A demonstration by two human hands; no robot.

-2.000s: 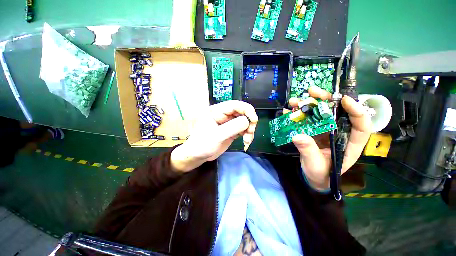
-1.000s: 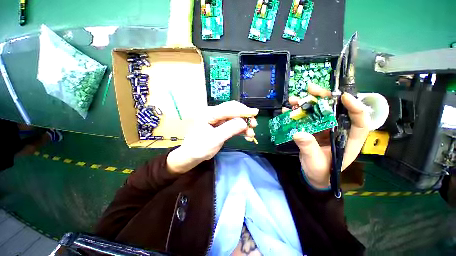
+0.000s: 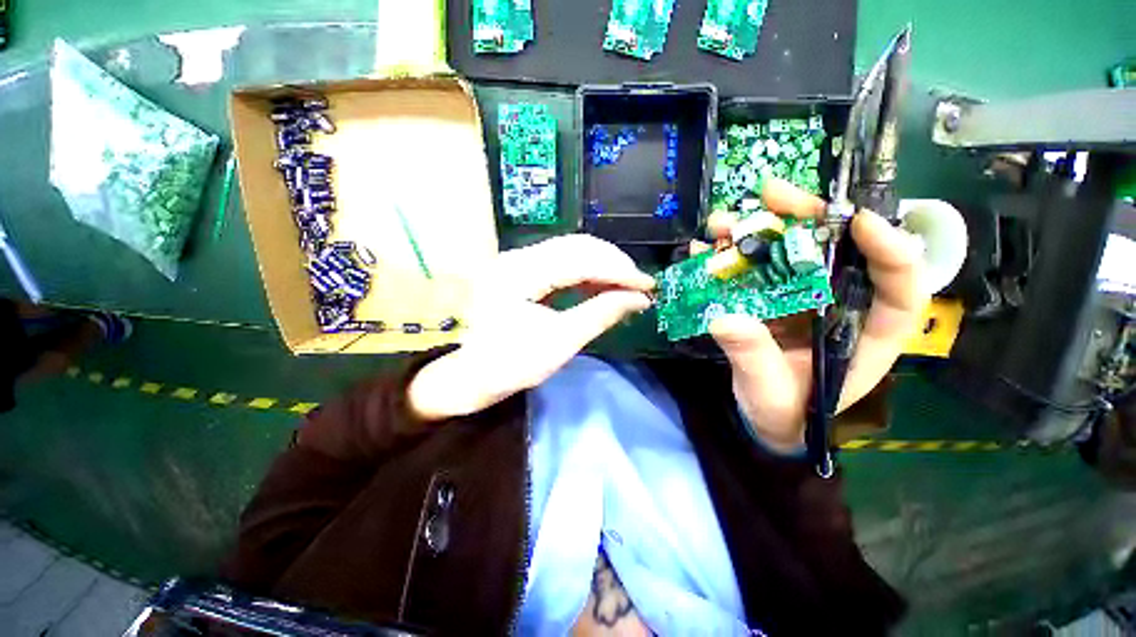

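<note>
My right hand [image 3: 791, 336] holds a green circuit board [image 3: 735, 289] with yellow, dark and pale-green parts on it. The same hand also holds a soldering iron [image 3: 850, 280], its metal end pointing up and its dark end down. My left hand [image 3: 536, 324] is at the board's left end, thumb and forefinger pinched together. A small dark part shows at the fingertips, against or just beside the board edge. Its exact shape is too small to tell, and whether it sits in the board is hidden.
Left lies a cardboard box [image 3: 411, 137] of dark capacitors and a clear bag [image 3: 131, 162]. Ahead are a flat board [image 3: 527, 162], a bin of blue parts [image 3: 642, 224], a bin of green parts [image 3: 766, 156], and boards on a black mat [image 3: 797, 50]. Right is a white round tub [image 3: 937, 249].
My left hand has moved right and up, bringing its fingertips from a gap beside the board to the board's left end. The bench items have shifted up and slightly left in view.
</note>
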